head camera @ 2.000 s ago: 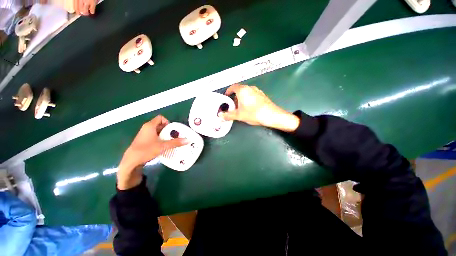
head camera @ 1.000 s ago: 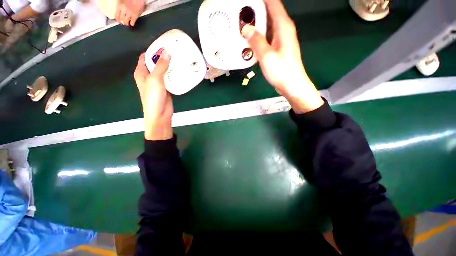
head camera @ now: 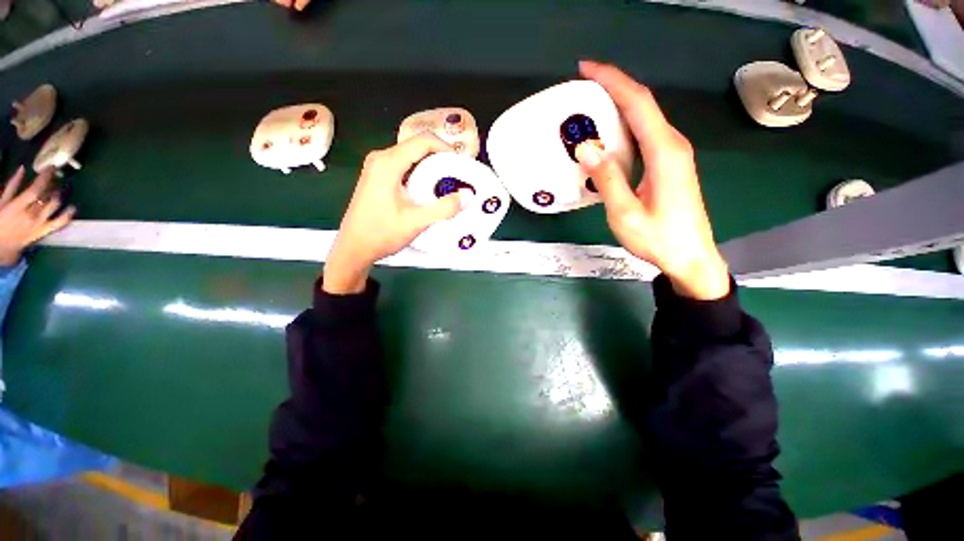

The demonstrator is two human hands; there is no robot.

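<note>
My left hand (head camera: 393,203) holds a white plug-in unit (head camera: 431,235), its front up, with my thumb by the round display. My right hand (head camera: 657,190) holds a second white unit (head camera: 525,137), nearer the camera, with my thumb at the lower edge of its dark display. Bluish marks show in both displays, too blurred to read. The two held units are side by side above the rail and the belt's near edge; I cannot tell whether they touch. The backs of both held units are hidden.
Another unit (head camera: 452,124) lies just behind my left hand on the green belt (head camera: 381,63). One more (head camera: 294,137) lies left; several lie at both far sides. A grey post (head camera: 846,227) crosses at right. Another person's hand (head camera: 26,217) is at the left rail.
The units have moved from above the worktop out over the belt, then back slightly towards the rail. Both hands still hold them. Another person's hand now shows at the left edge.
</note>
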